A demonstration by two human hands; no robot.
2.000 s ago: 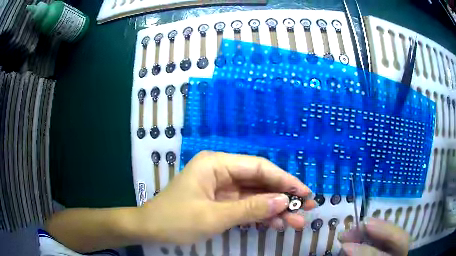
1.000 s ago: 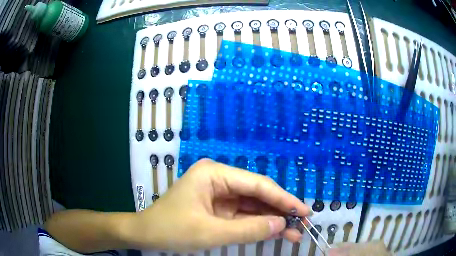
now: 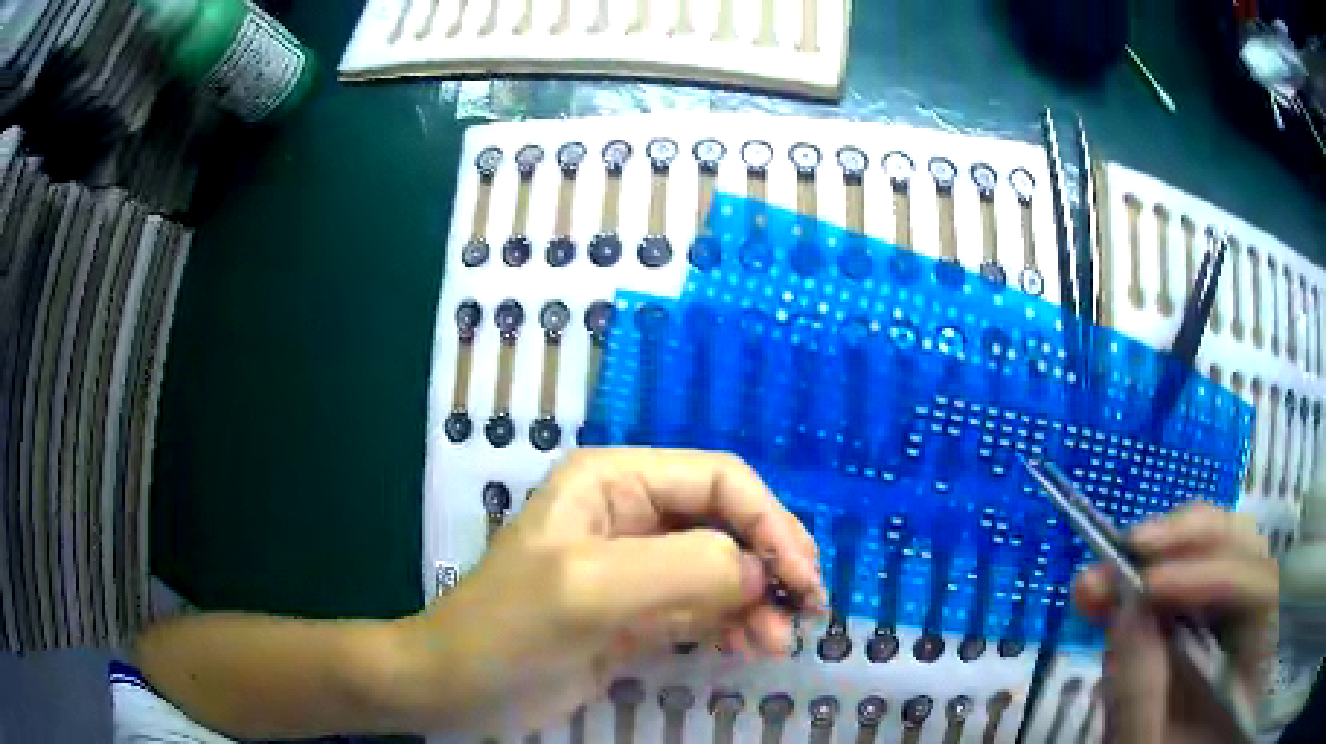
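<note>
My left hand [image 3: 625, 581] is over the lower part of the white foam tray [image 3: 448, 364]. Its thumb and fingers pinch a small dark round-ended part [image 3: 785, 593], mostly hidden by the fingers. My right hand [image 3: 1185, 618] is at the lower right and holds slim silver tweezers [image 3: 1091, 526]. Their tips point up and left, over the small pale pieces on the blue film [image 3: 814, 364]; I cannot tell if they touch it. The film lies across the tray, which holds rows of dumbbell-shaped parts [image 3: 660, 201].
Dark spare tweezers [image 3: 1195, 313] lie on the film at the right. A second foam tray [image 3: 1163, 196] is partly under the film's right edge. A far cream tray [image 3: 611, 61] is at the top. Stacked tray edges [image 3: 87, 422] and a green bottle [image 3: 240, 58] are at the left.
The tweezers and my right hand have moved up and right, away from the part in my left hand to over the film. My left hand still pinches the part. The whole view has shifted.
</note>
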